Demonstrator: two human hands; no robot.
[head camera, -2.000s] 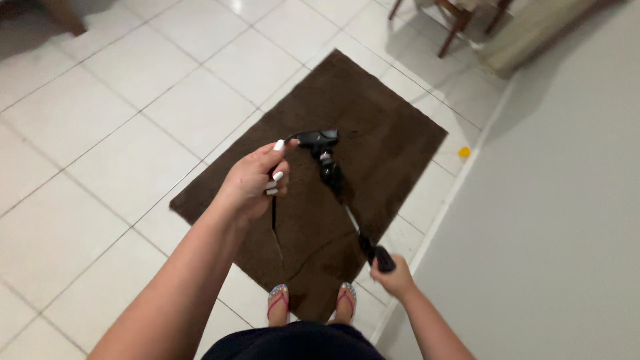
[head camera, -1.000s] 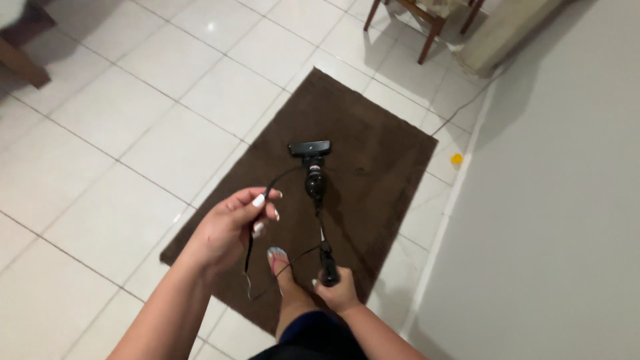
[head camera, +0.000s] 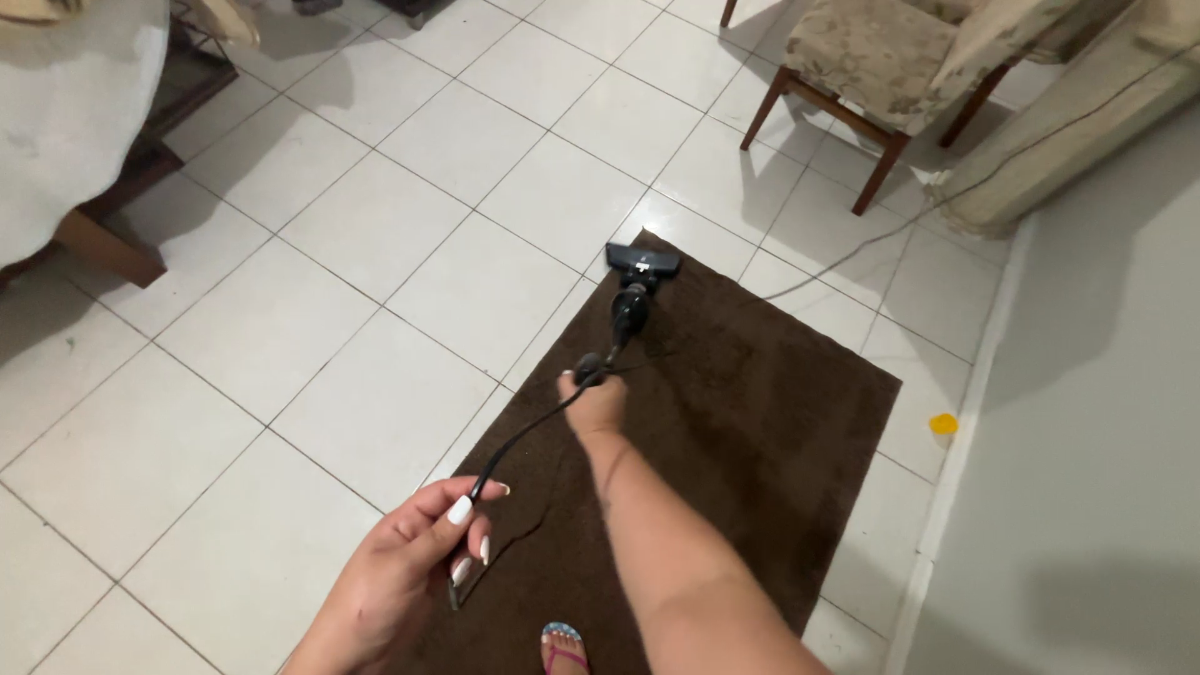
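My right hand (head camera: 597, 405) grips the black handle of a stick vacuum cleaner (head camera: 630, 309), reaching forward over a dark brown rug (head camera: 750, 450). The vacuum's wide floor head (head camera: 643, 261) lies at the rug's far corner, its left end by the white tiles. Lower left, my left hand (head camera: 436, 534) pinches a black power cord (head camera: 517, 436) between thumb and fingers. The cord runs up to the vacuum's handle, and a length of it hangs below the hand. Part of the vacuum's handle is hidden by my right hand.
An upholstered chair (head camera: 867, 61) with wooden legs stands at the upper right, near a beige curtain (head camera: 994, 192). A thin cord crosses the tiles there. A small yellow object (head camera: 943, 424) lies by the wall (head camera: 1116, 394). A cloth-covered table (head camera: 80, 122) is upper left. One flip-flop (head camera: 562, 633) shows on my foot.
My right hand has pushed the vacuum forward, its head moving from over the rug's middle to the far corner. My left hand keeps hold of the cord. The view has shifted.
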